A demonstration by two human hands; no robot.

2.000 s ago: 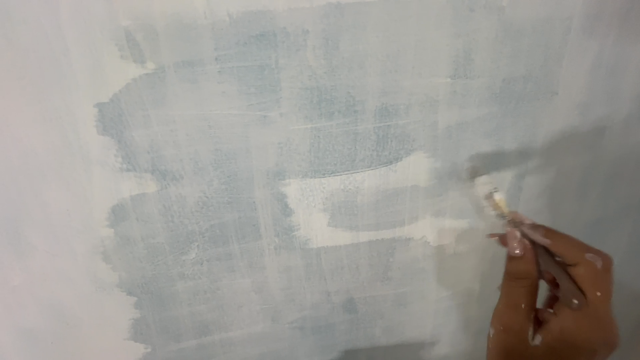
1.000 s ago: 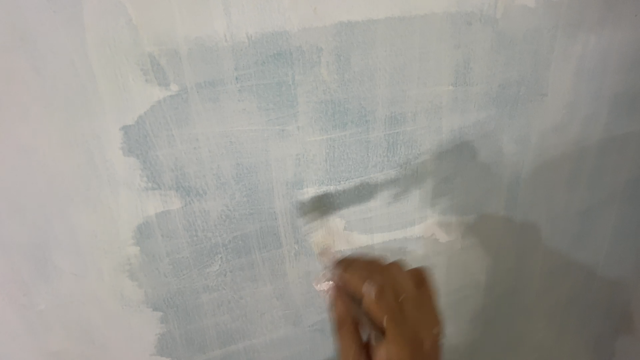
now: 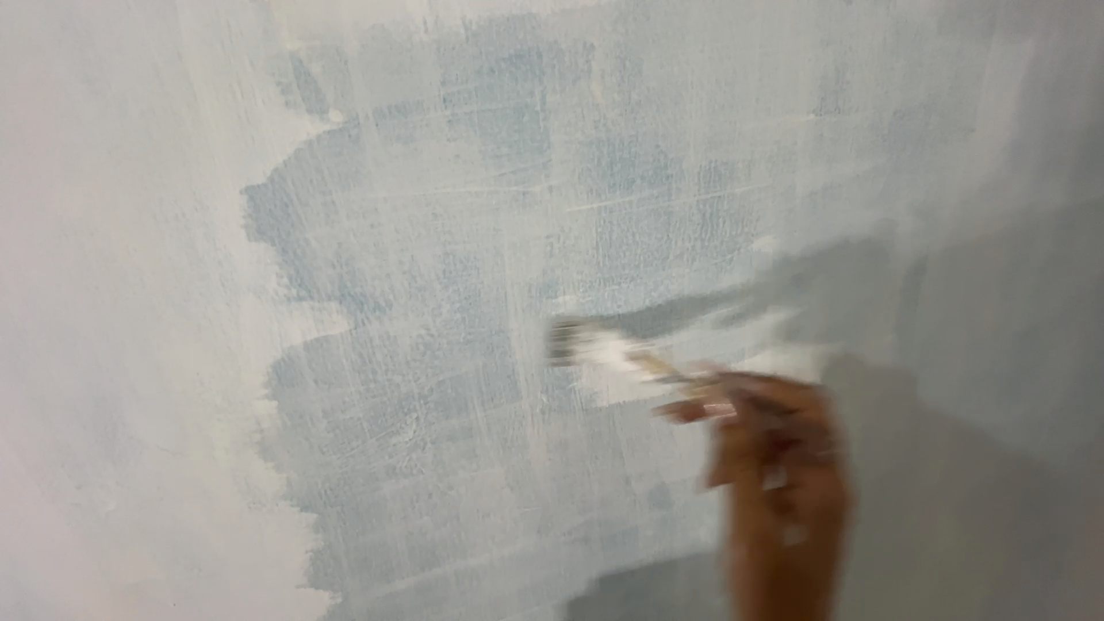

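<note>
My right hand [image 3: 776, 440], flecked with white paint, grips a paintbrush [image 3: 608, 349] by its handle. The brush points left, its bristles at or close to the wall; motion blur hides whether they touch. Behind it the wall [image 3: 483, 259] carries streaky blue-grey paint with ragged edges, and a brighter white patch [image 3: 630, 384] lies just under the brush. My left hand is out of the frame.
Paler, whitish wall [image 3: 112, 345] runs along the left side. A shadow of the hand and brush [image 3: 862, 293] falls across the wall on the right, and another dark shadow [image 3: 655, 586] lies at the bottom edge.
From the right side, my right hand with the brush moved left and low a second ago; now it is somewhat back to the right, with the brush pointing left.
</note>
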